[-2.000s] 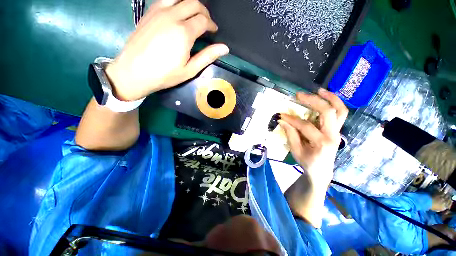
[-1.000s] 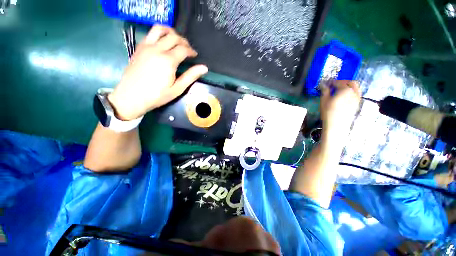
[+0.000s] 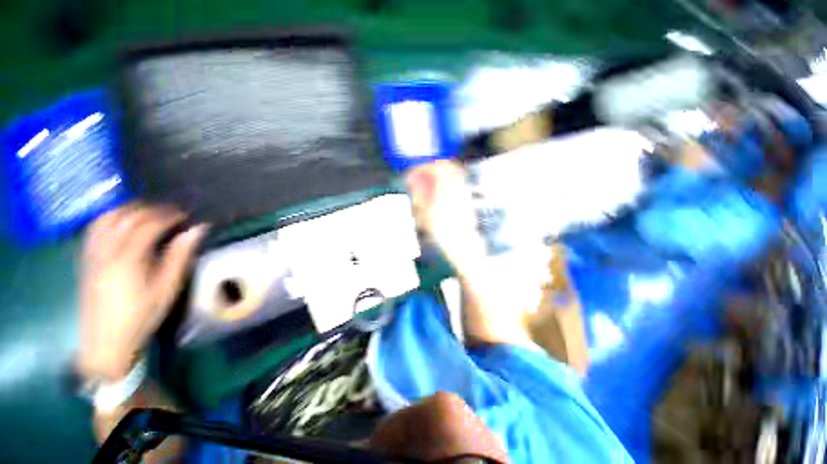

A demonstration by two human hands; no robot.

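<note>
The frame is blurred. The cream-white jig (image 3: 349, 249) lies in front of me, with a tiny dark part near its middle and the ring part (image 3: 371, 309) at its near edge. The fixture plate (image 3: 257, 313) with a tan ring lies left of the jig. My left hand (image 3: 131, 276) rests left of that plate, thumb and fingers apart. My right hand (image 3: 442, 195) is at the near edge of the right blue bin (image 3: 415, 124), right of the jig. Its fingertips are blurred, so I cannot tell whether it holds anything.
The black screw tray (image 3: 245, 127), with heaped silver screws, stands behind the jig. Another blue bin (image 3: 65, 165) stands at the left. White plastic-like material (image 3: 567, 181) lies to the right. Blue sleeves of another person (image 3: 712, 217) show at the far right.
The view has swung to the right, shifting the bench things leftward. Since the oldest frame, my right hand has gone from the jig to the right bin. My left hand stays beside the fixture plate.
</note>
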